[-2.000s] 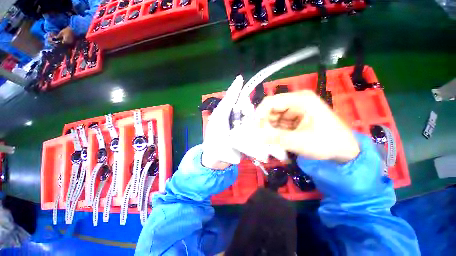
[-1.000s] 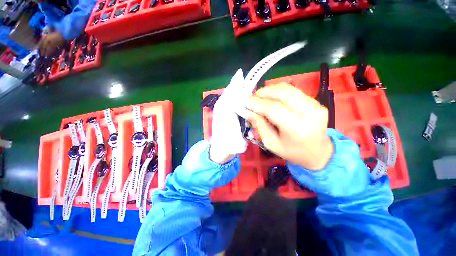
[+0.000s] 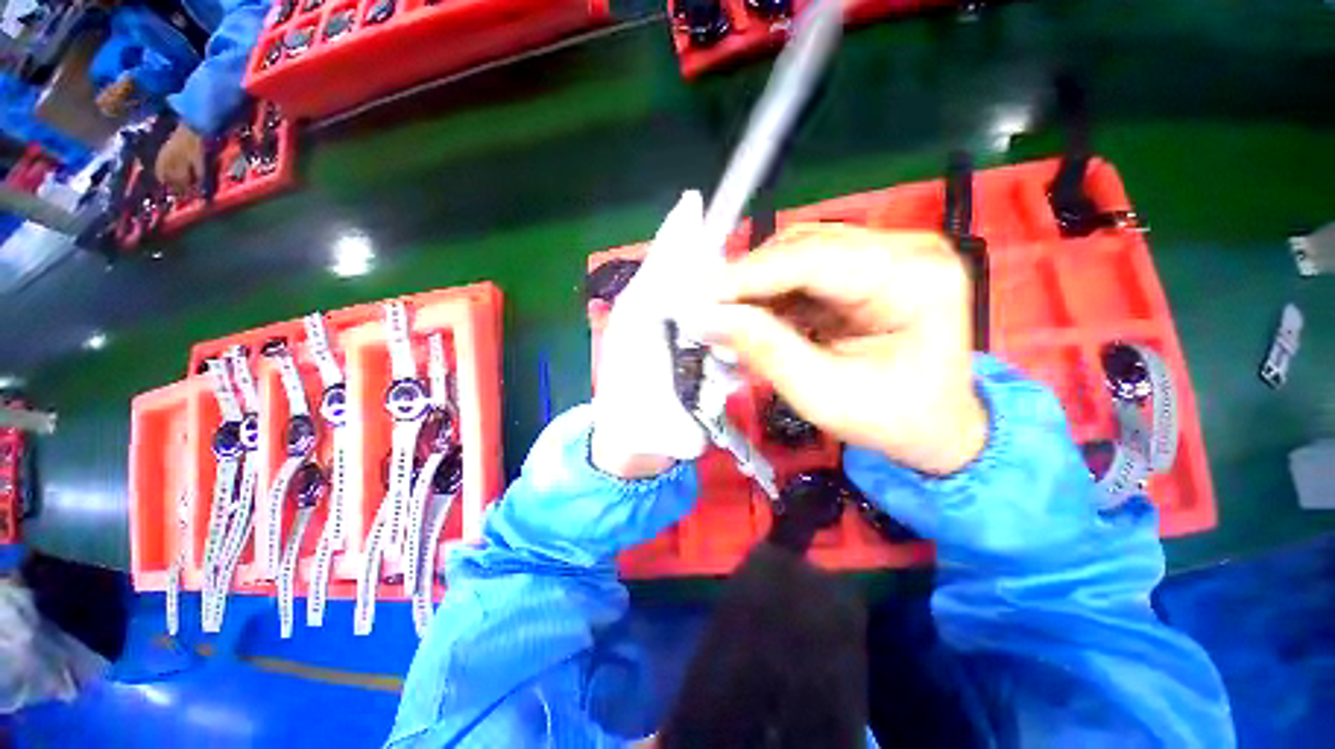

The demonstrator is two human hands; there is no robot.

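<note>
My left hand [image 3: 652, 359], in a white glove, holds a watch with a light strap [image 3: 769, 125] above the red compartment tray [image 3: 1047, 300]. One band stands up and away from the glove, blurred at its far end; a shorter pale piece hangs below. The dark watch head [image 3: 685, 366] shows on edge between the fingers. My right hand [image 3: 864, 344] looks bare; its thumb and fingertips pinch at the base of the raised band beside the glove. What lies between the fingertips is hidden.
A red tray of light-strapped watches [image 3: 154, 483] stands at left. Black-strap watches [image 3: 1076, 198] and a light-strapped one [image 3: 1157, 417] lie in the compartment tray. More red trays [image 3: 425, 59] stand at the back. A small labelled tag [image 3: 1283, 347] lies at right. Another person's blue sleeve [image 3: 220, 73] shows upper left.
The raised band now points more steeply upward. My right hand turned between the earlier frames and still works at the watch. The other person's arm has shifted.
</note>
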